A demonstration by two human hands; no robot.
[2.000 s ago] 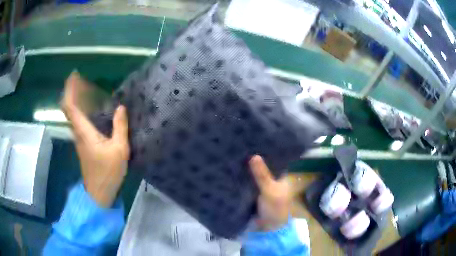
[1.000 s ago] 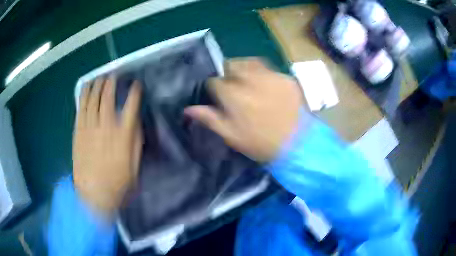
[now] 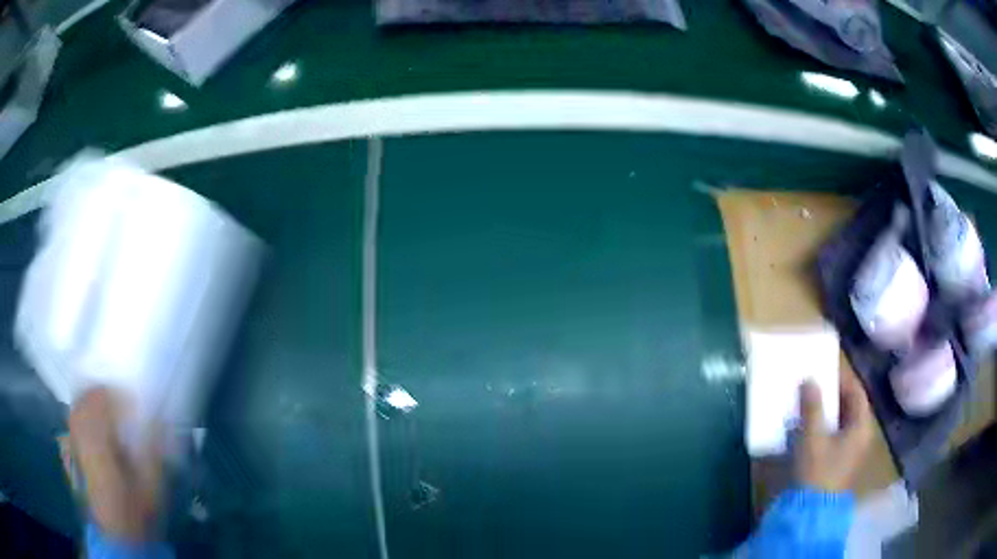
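Observation:
My left hand [image 3: 118, 464] grips the near edge of a white carton [image 3: 137, 278] at the left; both are blurred by motion. My right hand [image 3: 836, 442] is at the small white leaflets [image 3: 778, 371] on the brown cardboard sheet [image 3: 782, 257]. Its thumb lies on top of them; whether it grips any is unclear. Pink and white headphones [image 3: 891, 293] lie on a dark grey bag [image 3: 856, 262] just right of the leaflets.
The dark green bench [image 3: 547, 328] lies between my hands, with a pale line across it. Beyond the pale rail [image 3: 525, 111], the green conveyor [image 3: 470, 63] carries a white box [image 3: 202, 38], a dark grey item at the middle, and headphones on a bag [image 3: 836, 33].
The box with the dark bag is no longer in front of me. My left hand has moved left and holds a white carton. My right hand has moved right to the leaflets. The view has shifted.

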